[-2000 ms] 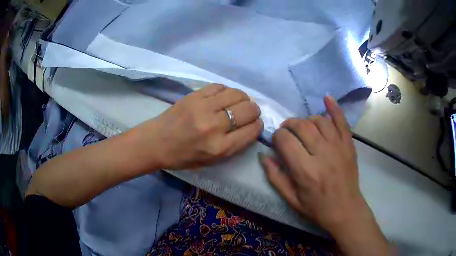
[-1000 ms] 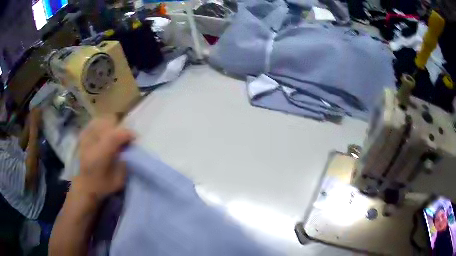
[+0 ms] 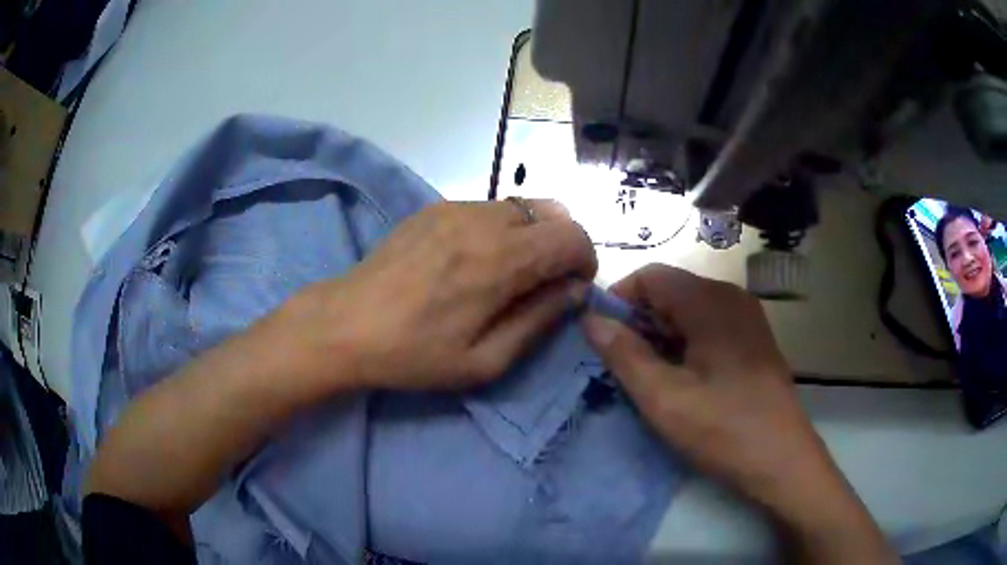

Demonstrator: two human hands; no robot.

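A blue-grey garment piece (image 3: 420, 464) lies bunched on the white table and hangs towards my lap, with raw frayed edges and a stitched squared corner below my hands. My left hand (image 3: 475, 287), with a ring, is closed on the cloth's folded edge just in front of the needle area. My right hand (image 3: 707, 375) pinches the same edge between thumb and fingers, close to the left fingertips. Dark scissors or snips may be in the right fingers; too unclear to tell. The presser foot (image 3: 652, 177) is lit, with no cloth under it.
The sewing machine head (image 3: 707, 77) hangs over the metal needle plate (image 3: 629, 221) at the upper right. A smartphone (image 3: 966, 287) showing a person lies at the right with a dark cord beside it. The white table (image 3: 331, 66) extends behind the cloth. Dark items stand at the far left.
The view has turned down from the table's back to the machine. The garment now lies bunched before the needle. Both hands are together on its edge; a second ago only one hand showed, holding cloth.
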